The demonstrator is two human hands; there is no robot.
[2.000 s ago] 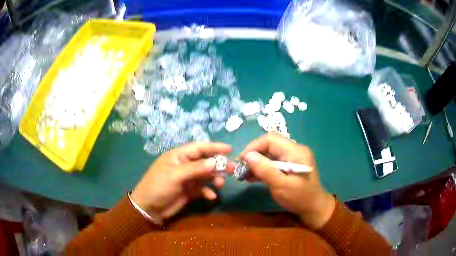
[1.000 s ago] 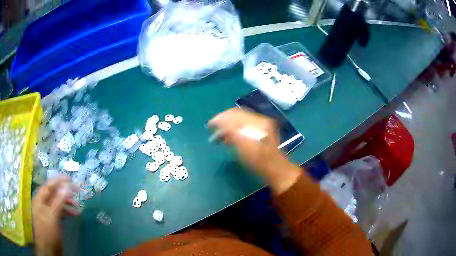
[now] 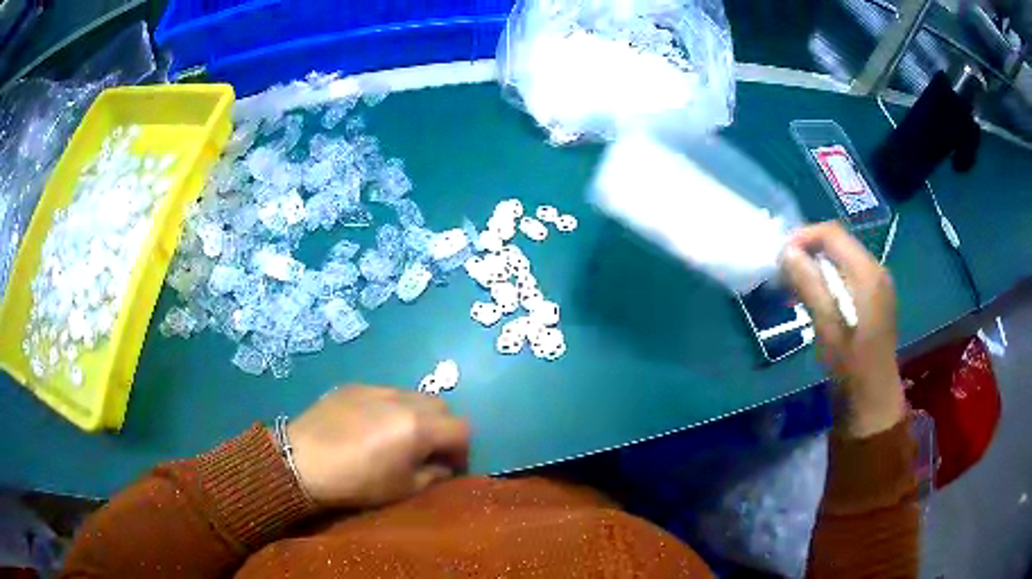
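Observation:
My right hand grips the near right end of the small clear parts box, which is blurred, tilted and raised above the table with white inserts in it. A white pen-shaped tool is also in that hand. My left hand rests at the table's near edge with its fingers curled; whether it holds anything is hidden. The white perforated inserts lie loose in the middle. The clear plastic housings lie heaped to their left.
A yellow tray of small pieces stands at the left. A bulging clear bag and blue crates are at the back. A smartphone lies under the raised box's near end. The box lid, a black object and a cable are at the right.
The box has been taken hold of by my right hand and lifted left off the lid. My left hand has moved from the housings to the near edge. The camera has turned back left.

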